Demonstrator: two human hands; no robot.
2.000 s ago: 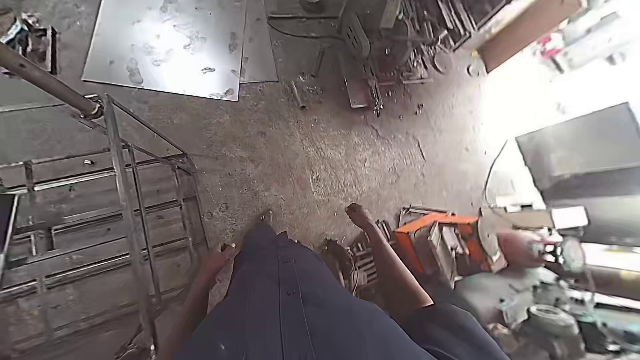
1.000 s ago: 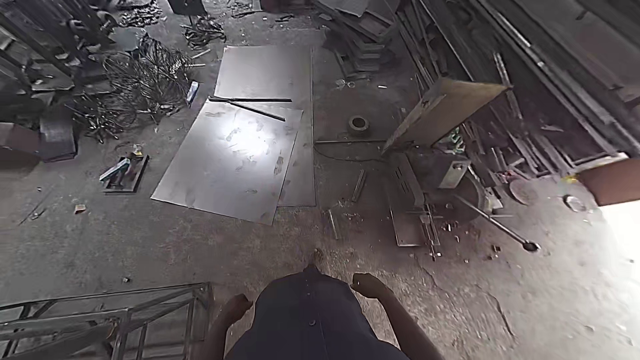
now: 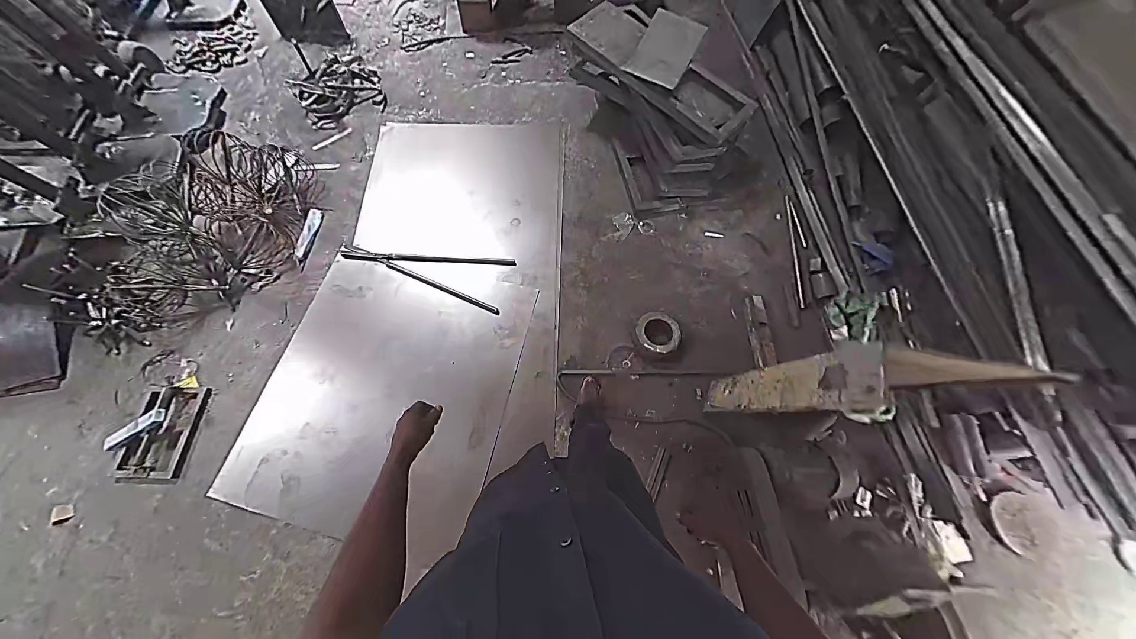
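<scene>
My left hand hangs over the shiny sheet metal on the floor, fingers curled with nothing seen in them. On the right of my dark buttoned clothing, my right hand is low and blurred against dark metal pieces; whether it touches them I cannot tell. Long-handled metal tongs or two joined rods lie spread across the sheets. A metal ring or roll rests on the floor right of the sheets, beyond a thin bar. One of my feet shows beside the bar.
Coiled wire lies at the left, with a metal tray nearer. Stacked metal frames stand ahead on the right. Long metal bars fill the right side. A worn board juts in near my right side.
The view has swung round and advanced; the sheets, farther ahead before, now lie below my left hand. The welded frame at the lower left has left the view.
</scene>
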